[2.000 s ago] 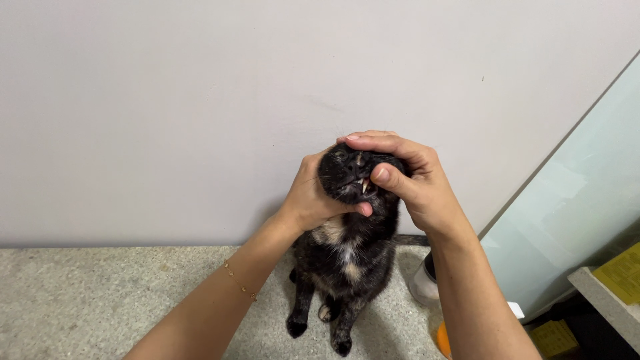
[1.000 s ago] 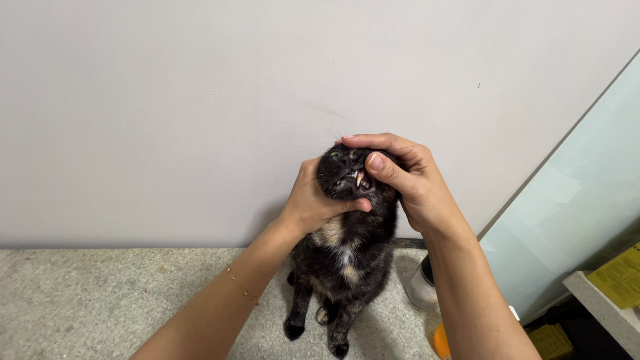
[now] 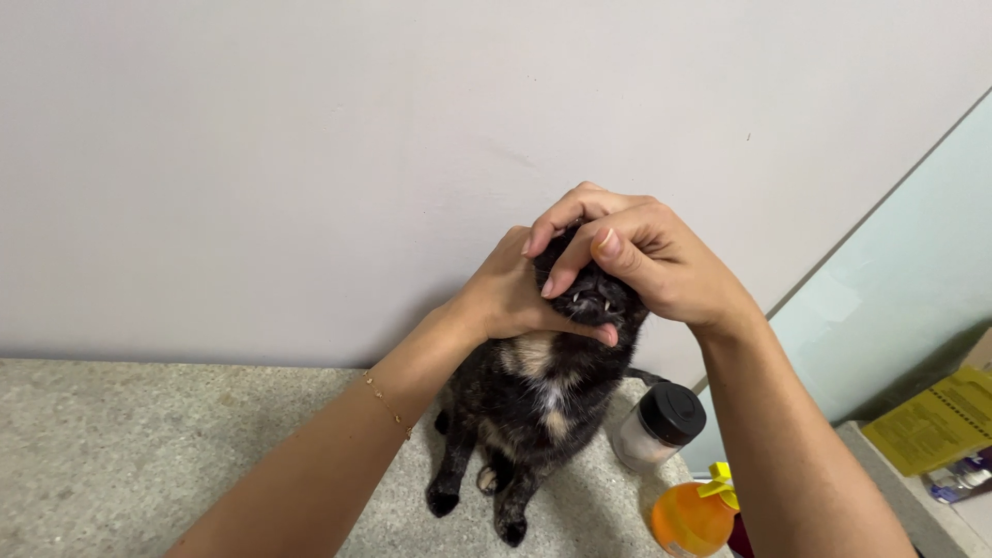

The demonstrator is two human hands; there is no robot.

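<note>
A black cat with tan and white patches [image 3: 542, 403] sits upright on a speckled stone counter [image 3: 194, 449], its back to the wall. My left hand [image 3: 519, 294] holds the cat under the jaw, its thumb across the throat. My right hand [image 3: 643, 248] lies over the top of the head, with fingers curled down onto the upper muzzle and the thumb bent above it. Two upper fangs show between the cat's lips. Its eyes are hidden behind my fingers.
A clear jar with a black lid [image 3: 659, 426] stands right of the cat. Nearer is a bottle of orange liquid [image 3: 692, 519] with a yellow top. A pale wall [image 3: 310, 155] rises behind. At far right, a yellow box [image 3: 934, 418] sits on a ledge beside a glass panel [image 3: 876, 294].
My right thumb has come off the side of the cat's mouth, and my right fingers now reach over the muzzle. The cat's face has turned more to the front. My left hand keeps its hold.
</note>
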